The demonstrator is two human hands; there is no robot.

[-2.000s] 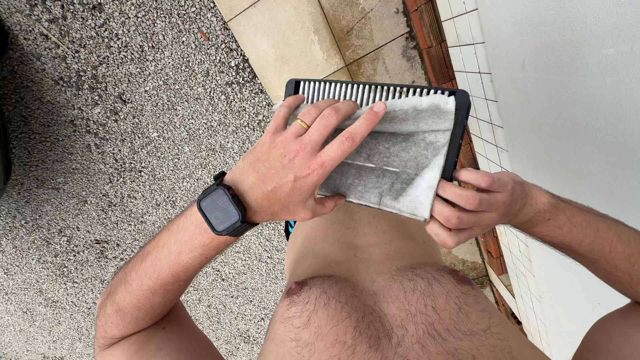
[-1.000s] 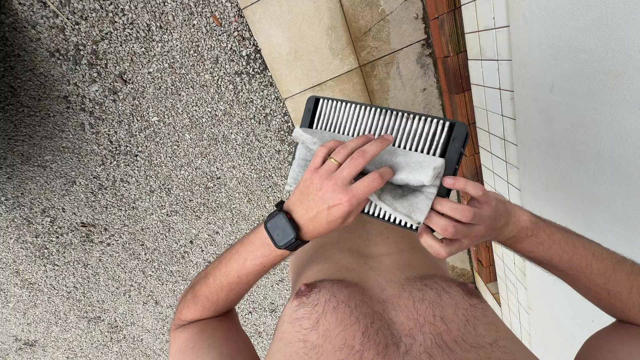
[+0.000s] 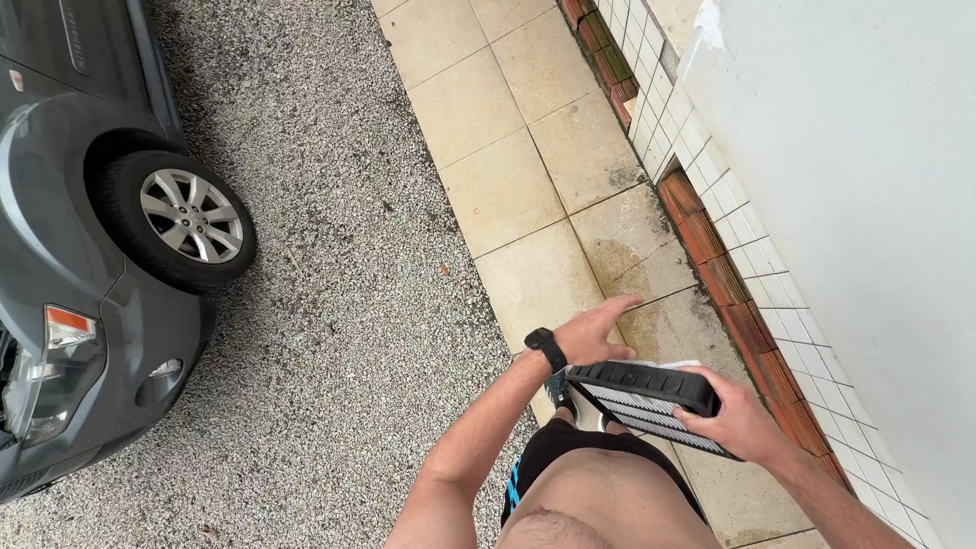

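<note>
A black-framed pleated air filter (image 3: 648, 408) is held tilted in front of my body, its ribbed underside partly facing me. My right hand (image 3: 736, 415) grips its right end, thumb on the near face and fingers over the far edge. A strip of white fabric (image 3: 675, 364) shows along the filter's far edge; the rest of it is hidden. My left hand (image 3: 602, 332), below a black watch (image 3: 546, 347) on the wrist, is raised just beyond the filter's left end with its fingers extended. Nothing is visible in it.
A grey car (image 3: 145, 343) with its front wheel (image 3: 191, 217) stands at left on gravel (image 3: 343, 229). Beige paving tiles (image 3: 503, 191), partly wet, run beneath me. Red bricks (image 3: 720, 282) and a white-tiled wall base (image 3: 770, 282) border them at right, beside a white wall (image 3: 862, 191).
My left hand has come off the fabric and filter. The filter has tipped, showing its edge and ribbed underside. The view has swung widely, bringing the car in.
</note>
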